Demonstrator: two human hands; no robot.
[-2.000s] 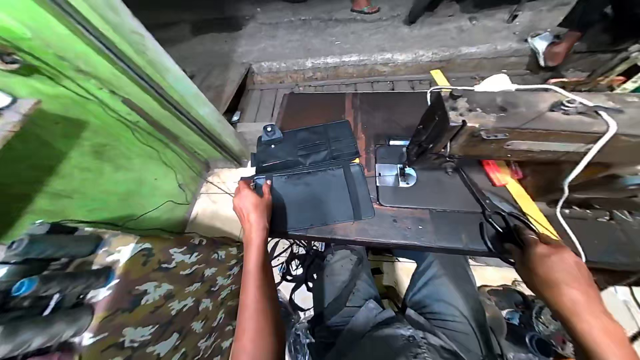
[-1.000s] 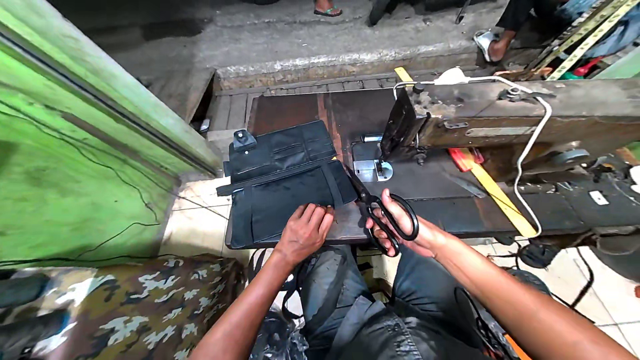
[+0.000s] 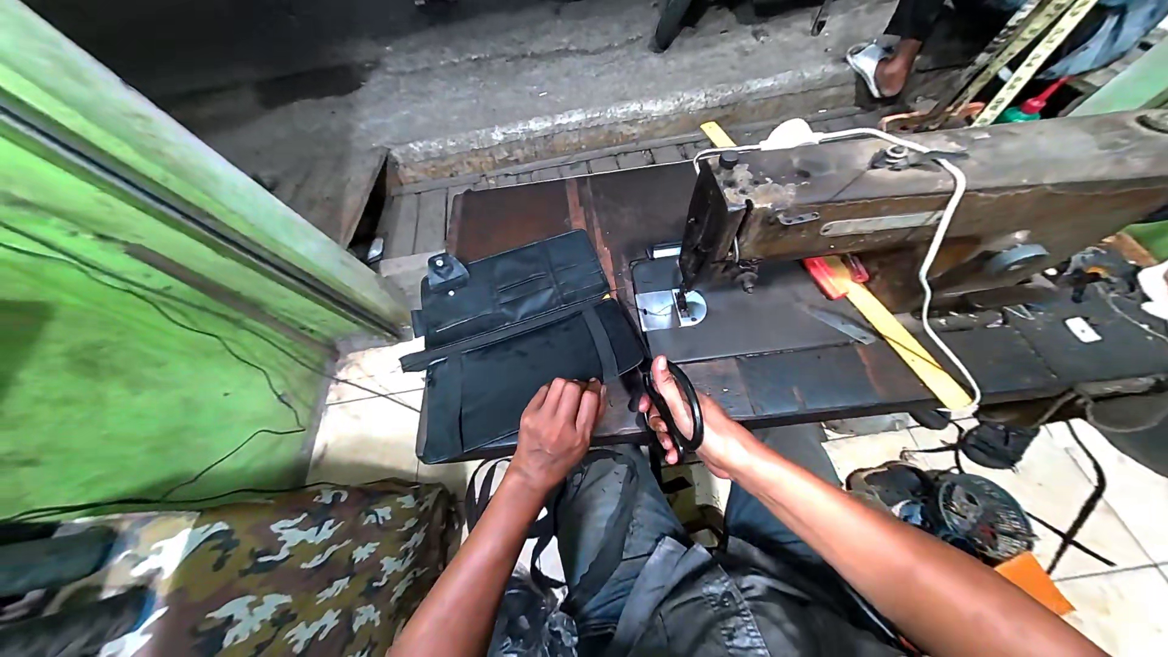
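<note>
A black folding wallet-like case (image 3: 534,360) lies spread flat on the dark sewing table (image 3: 511,214), its snap tab at the upper left. My left hand (image 3: 558,424) presses with curled fingers on the case's lower right edge. In my right hand (image 3: 680,415) are black-handled scissors (image 3: 684,406), their handle loops around my fingers and thumb. The scissor blades point up and left along the case's right edge and are mostly hidden. Just right of the case is the needle plate (image 3: 671,310) of the sewing machine (image 3: 821,196).
A yellow ruler (image 3: 899,342) and a metal blade (image 3: 839,324) lie under the machine arm, beside a red item (image 3: 826,276). A white cable (image 3: 929,265) hangs over the machine. Camouflage fabric (image 3: 310,575) is at the lower left. Another person's foot (image 3: 881,70) is beyond the table.
My right hand has brought the scissors from the table's right side to the case. My left hand has moved from the case's left edge to its lower right edge.
</note>
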